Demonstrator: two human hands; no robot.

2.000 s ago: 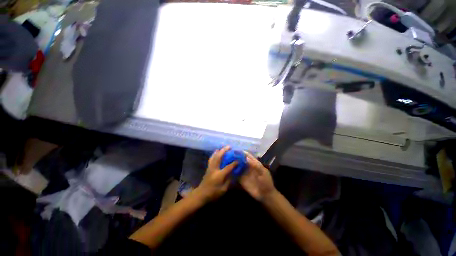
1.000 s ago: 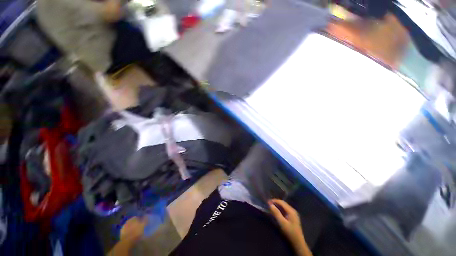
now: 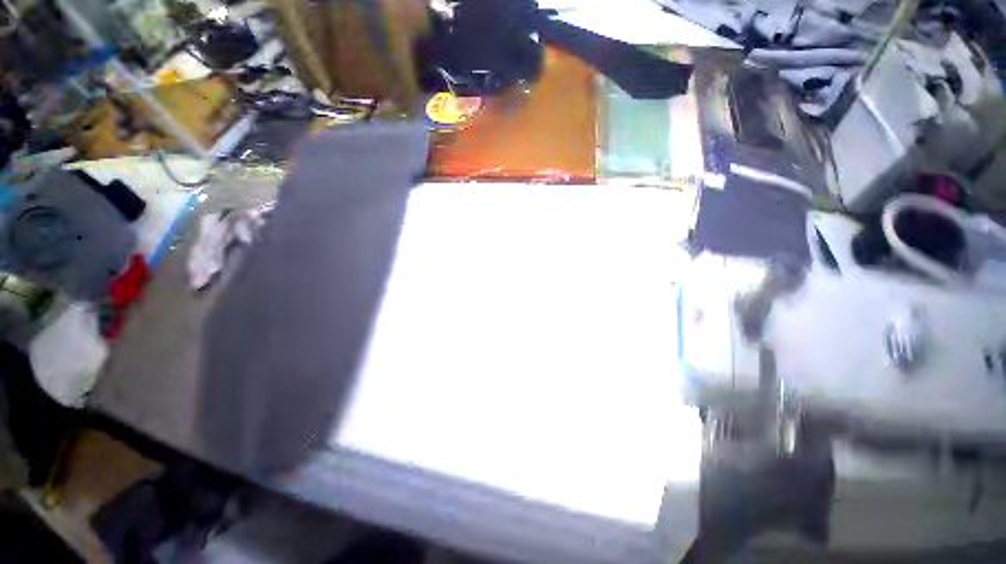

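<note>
Neither of my hands is in the picture. A large dark grey cut panel (image 3: 303,297) with a rounded near end lies lengthwise at the left of the white tabletop (image 3: 530,353), partly over the grey board (image 3: 166,342). A dark grey cut piece (image 3: 763,501) lies below the head of the white sewing machine (image 3: 883,353) at the right. The image is blurred, and the needle and presser foot cannot be made out clearly.
Pale fabric scraps (image 3: 221,248) lie on the grey board. An orange-brown sheet (image 3: 513,127) and a green one (image 3: 640,132) lie behind the tabletop. A dark thread cone (image 3: 927,226) stands behind the machine. A partly visible person (image 3: 485,44) is at the back.
The view has swung from the floor-side cloth piles back up to the table and machine. Both hands have left the picture. The blue piece seen with them earlier no longer shows.
</note>
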